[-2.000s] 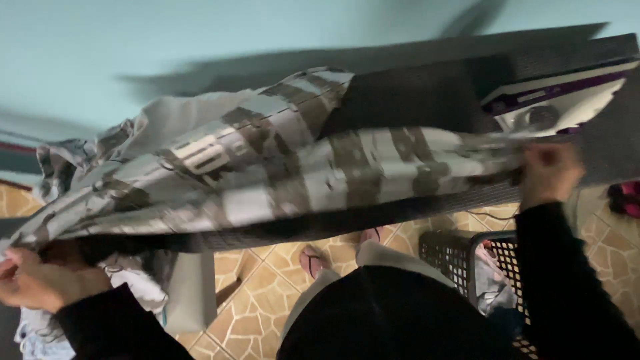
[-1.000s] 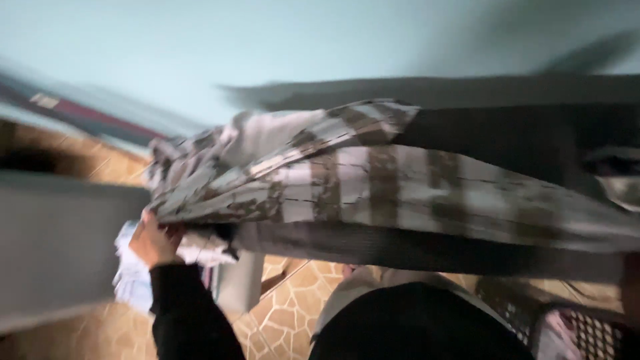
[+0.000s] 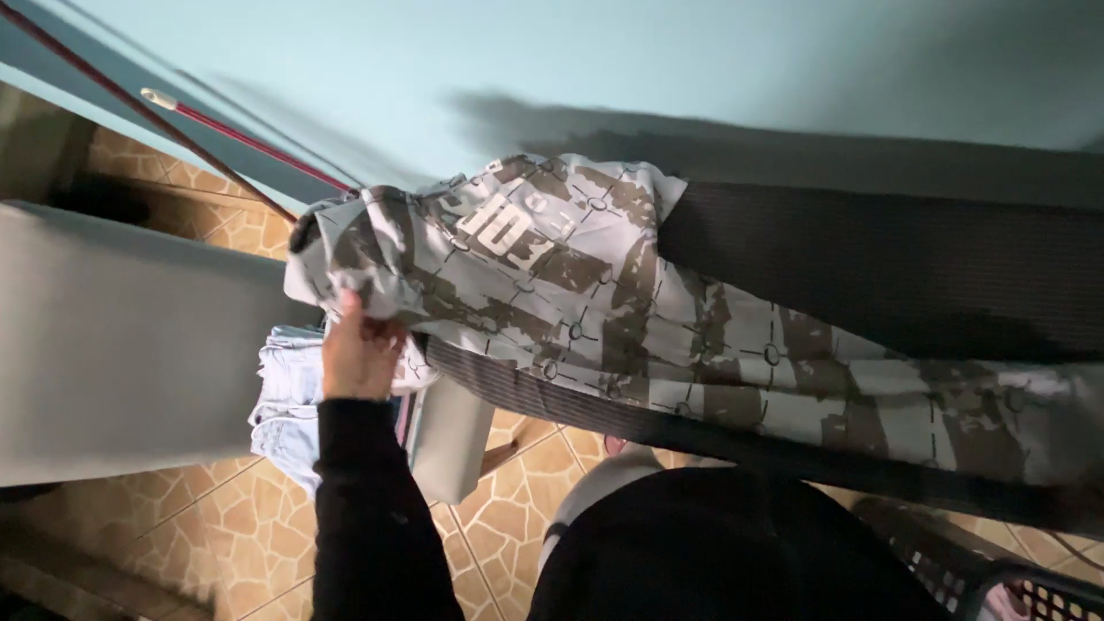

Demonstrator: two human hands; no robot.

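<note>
A white and brown patterned garment (image 3: 638,302) lies lengthwise over a dark ribbed ironing board (image 3: 888,267). Its left part is bunched and hangs at the board's narrow end, where my left hand (image 3: 360,349) grips the fabric edge between thumb and fingers. Printed lettering shows on the upper layer. Toward the right the cloth runs out flatter along the near side of the board and leaves the frame. My right hand is not visible.
Folded light-blue clothes (image 3: 289,388) rest on a pale seat (image 3: 453,431) below the board's left end. A grey padded surface (image 3: 138,345) stands at left. Red and brown poles lean by the blue wall (image 3: 690,60). A dark plastic basket (image 3: 992,569) is at lower right.
Two seconds ago both hands held the garment's ends; now only the left shows, on the left end. The garment's upper left part has spread open, with its lettering showing. The view has shifted left.
</note>
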